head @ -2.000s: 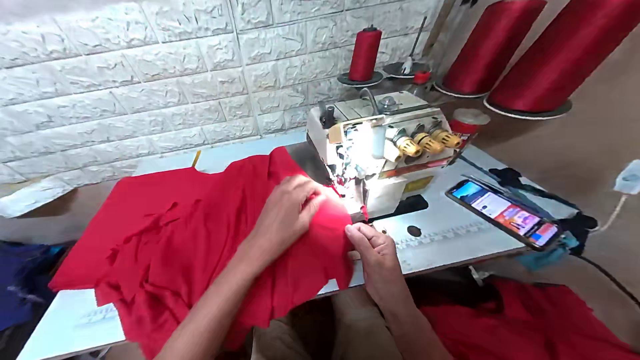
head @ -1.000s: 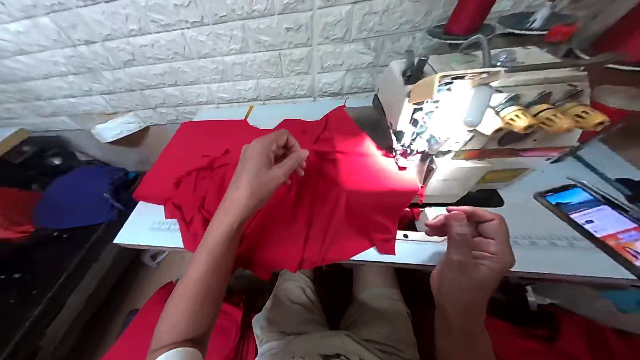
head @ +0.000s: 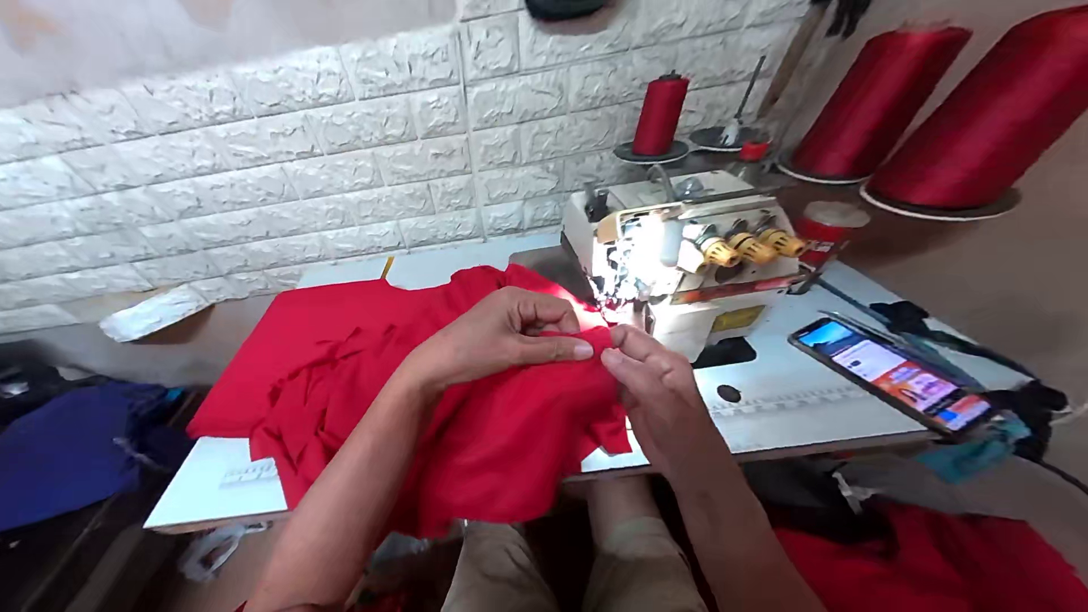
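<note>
Red fabric lies bunched over the white sewing table and hangs past its front edge. My left hand pinches an edge of it between thumb and fingers. Just right of that, my right hand grips the same edge, its fingertips close to my left thumb. Both hands are in front of the lit needle area of an overlock sewing machine, which has yellow tension dials. The needle and presser foot are hard to make out in the glare. A flatter red piece lies at the left.
A lit smartphone lies on the table's right side. Large red thread cones and a smaller red spool stand behind the machine. Blue cloth is at the far left, more red cloth at lower right. A white brick-patterned wall backs the table.
My right hand, off the fabric with its fingers curled one second ago, now grips its edge. My left hand has moved right to meet it, lifting the edge. The view has shifted.
</note>
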